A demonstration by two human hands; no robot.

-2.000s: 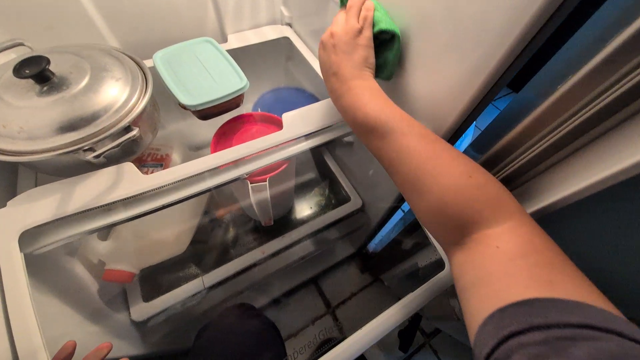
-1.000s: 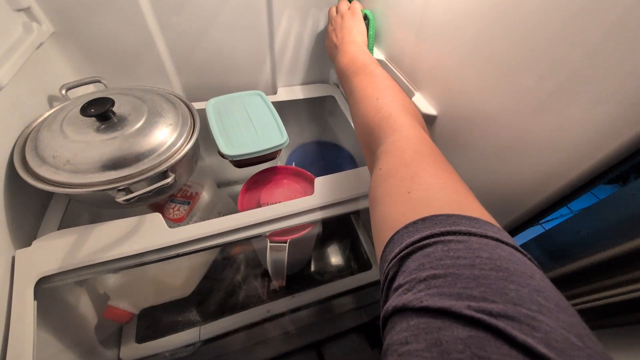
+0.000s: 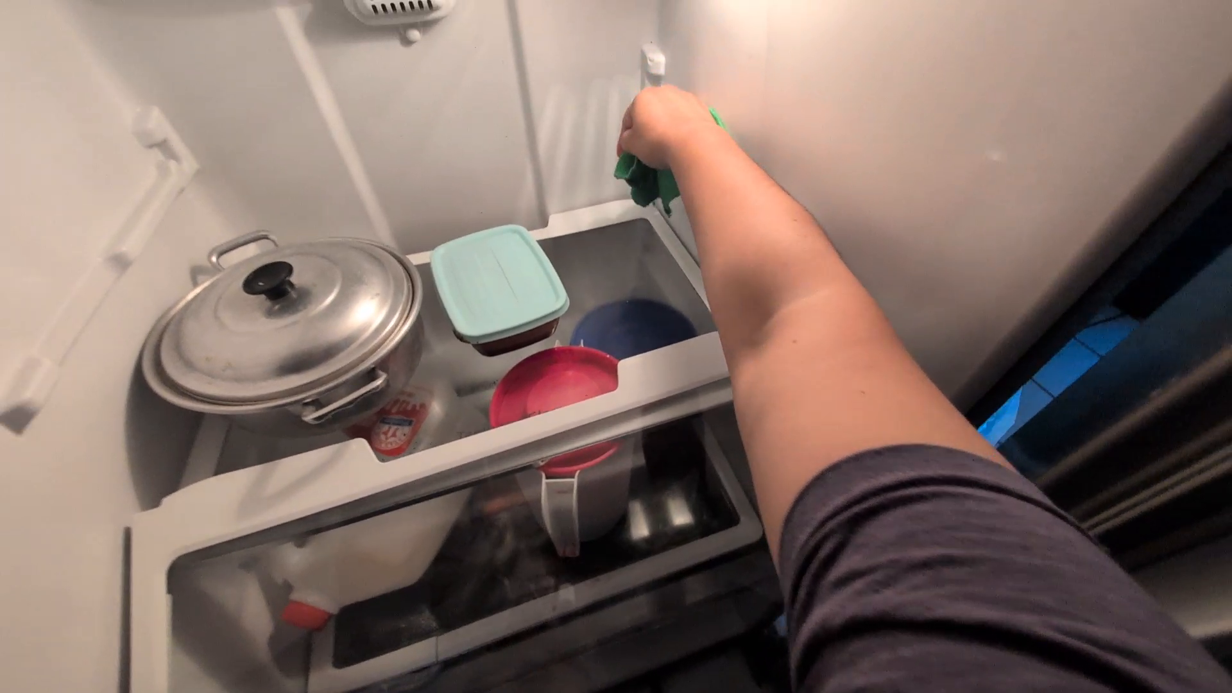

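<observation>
My right hand (image 3: 667,125) is closed on a green cloth (image 3: 647,181) at the back right corner of a refrigerator's interior, close to the right inner wall (image 3: 866,135). Folds of the cloth hang below my fingers and a bit of it shows behind the wrist. My left hand is out of view. Below and left of the cloth, a container with a light turquoise lid (image 3: 500,282) sits on the glass shelf. A lidded metal pot (image 3: 289,318) with a black knob stands at the left of that shelf.
Beneath the glass are a pitcher with a red lid (image 3: 553,385), a round blue item (image 3: 635,329) and a jug with a red cap (image 3: 306,614). The white shelf frame (image 3: 462,452) crosses the middle. Shelf supports (image 3: 125,241) stick out from the left wall.
My right hand and the green cloth have moved along the right wall to the back corner and then lower there. My left fingers, at the lower left two seconds ago, have left the view.
</observation>
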